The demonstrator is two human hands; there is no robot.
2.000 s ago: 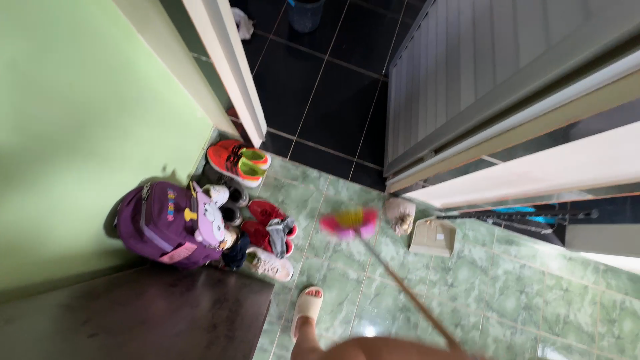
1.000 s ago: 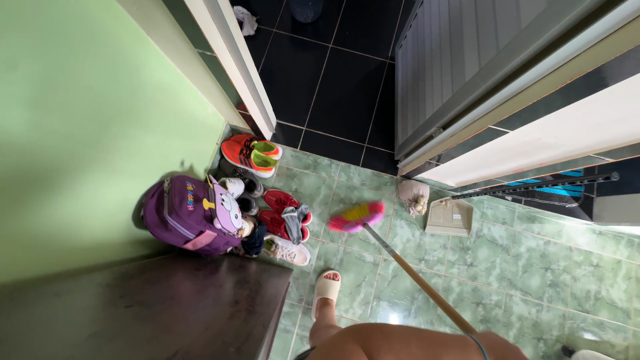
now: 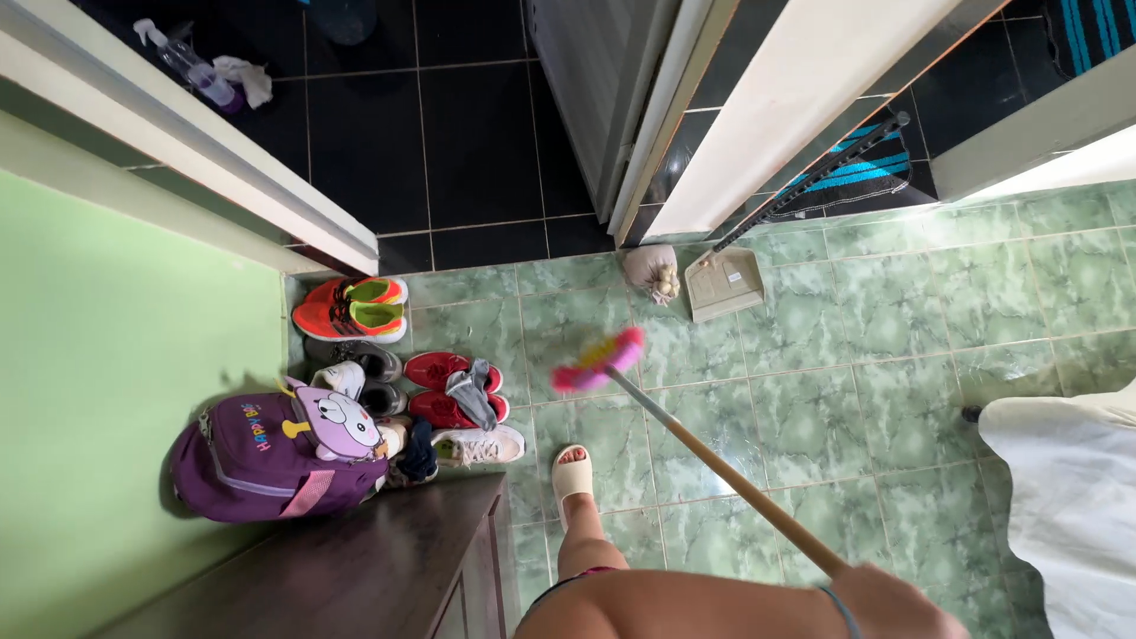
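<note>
My left hand point(image 3: 892, 603), with a thin band at the wrist, is closed around the wooden handle of a broom point(image 3: 754, 497) at the bottom right. The handle slants up and left to a pink and yellow broom head point(image 3: 599, 362), blurred, over the green floor tiles. My right hand is out of view. A beige dustpan point(image 3: 726, 282) with a long dark handle lies right of the broom head, beside a tied bag point(image 3: 652, 271). Left of the broom head are red shoes point(image 3: 444, 373) with a grey sock on them, and a pale sneaker point(image 3: 479, 445).
Orange sneakers point(image 3: 351, 309) and darker shoes point(image 3: 377, 364) line the green wall. A purple backpack point(image 3: 257, 461) stands behind a dark wooden cabinet point(image 3: 399, 541). Ahead, a doorway with an open door point(image 3: 612, 98) leads to black tiles. White cloth point(image 3: 1065, 497) hangs at right.
The view has shifted, bringing more of the white cloth and the spray bottle into sight. The broom stays in my grip. Its head is turned at a different slant from one second ago.
</note>
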